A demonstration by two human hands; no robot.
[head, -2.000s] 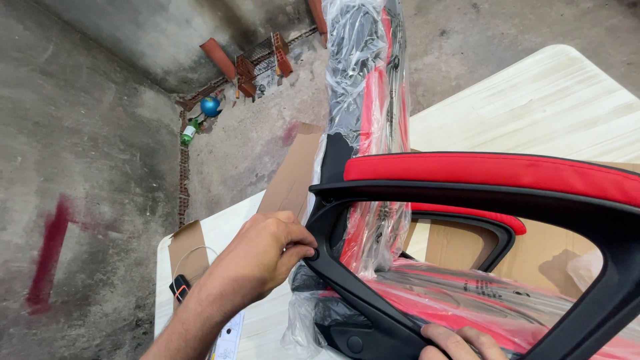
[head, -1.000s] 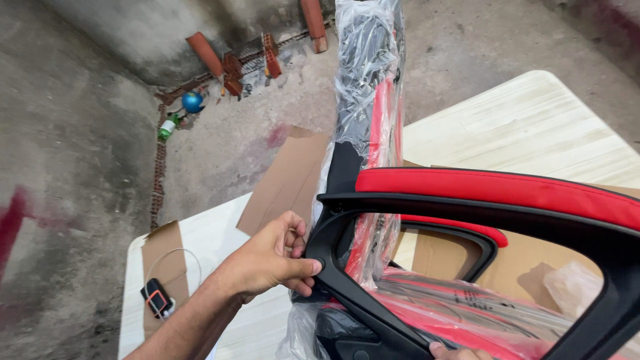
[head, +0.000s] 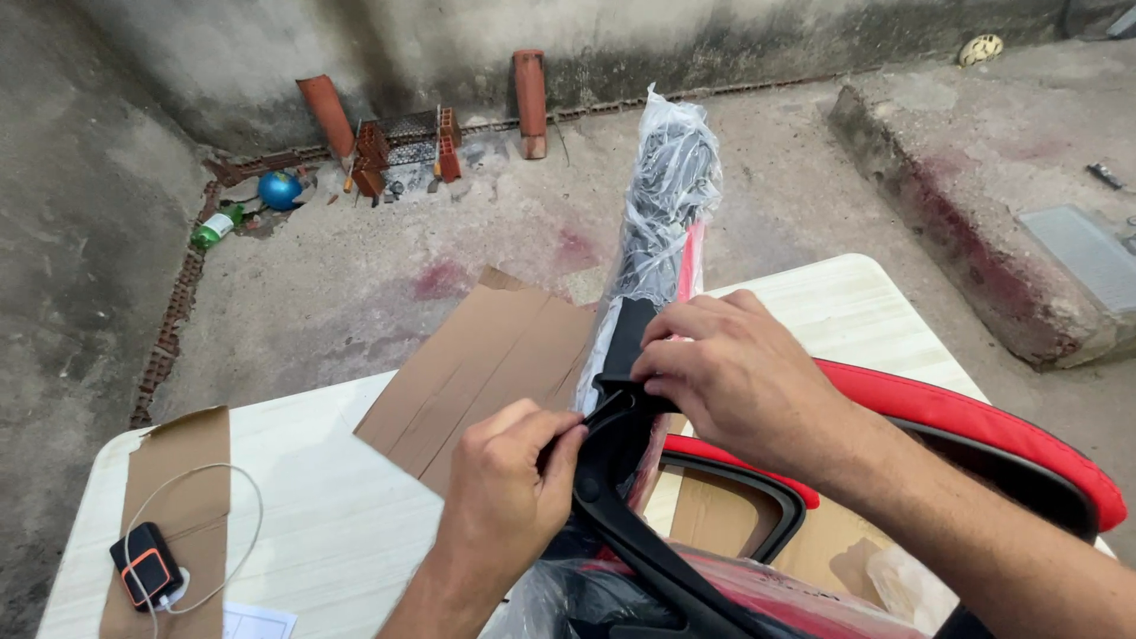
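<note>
A chair wrapped in clear plastic (head: 666, 186) stands on the table, its backrest upright. The near black armrest frame with a red padded top (head: 967, 417) is against the chair's side. My right hand (head: 728, 364) grips the frame's upper front corner, close to the backrest. Just left of it, my left hand (head: 515, 470) pinches a thin dark piece, possibly a hex key, at the joint; its far end is hidden. Beyond is the second red and black armrest (head: 737, 470).
The white table (head: 328, 497) bears cardboard (head: 488, 364), a black and orange device (head: 146, 564) with a white cable, and a paper sheet (head: 257, 621). On the concrete floor lie bricks (head: 371, 155), clay tubes (head: 530, 102), a blue ball (head: 280, 190) and a green bottle (head: 216, 227).
My right hand has moved from the armrest's lower part up to its corner by the backrest. My left hand now pinches a thin piece there. The view has shifted to show more floor.
</note>
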